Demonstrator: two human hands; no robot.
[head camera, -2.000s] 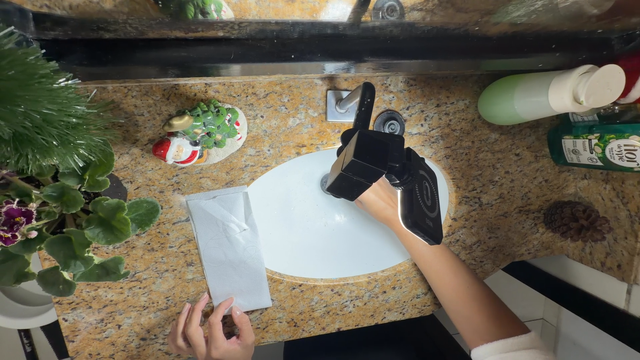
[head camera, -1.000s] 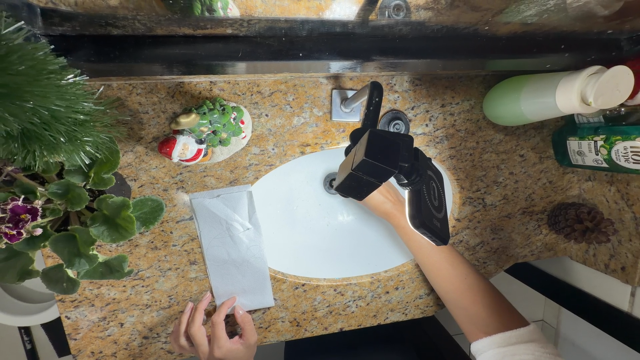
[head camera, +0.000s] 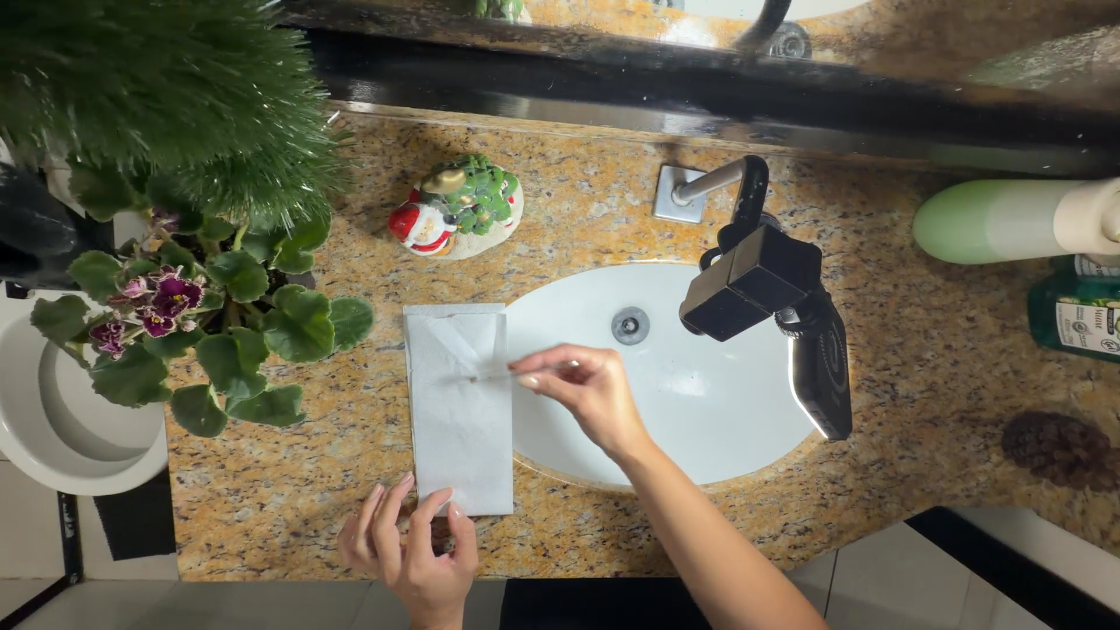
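Note:
A folded white paper towel (head camera: 459, 429) lies on the granite counter, its right side along the rim of the white sink (head camera: 700, 394). Loose creases and a small brownish speck show on its upper half. My left hand (head camera: 416, 542) rests at the towel's bottom edge, fingers spread and fingertips touching it. Over the sink's left side, my right hand (head camera: 582, 394) has thumb and index finger nearly together beside the towel's right edge. Something thin and pale may be between them, too faint to identify. A black clamp-like holder (head camera: 752, 284) hangs from the faucet over the basin.
A Santa figurine (head camera: 459, 210) stands behind the towel. Potted African violets (head camera: 179, 293) and green tinsel branches (head camera: 175, 96) crowd the left. Right of the sink are a green and white bottle (head camera: 997, 219), a labelled green bottle (head camera: 1072, 311) and a pine cone (head camera: 1059, 451).
My right hand has come out from behind the black holder and moved left to the towel's right edge. My left hand stays at the towel's bottom edge.

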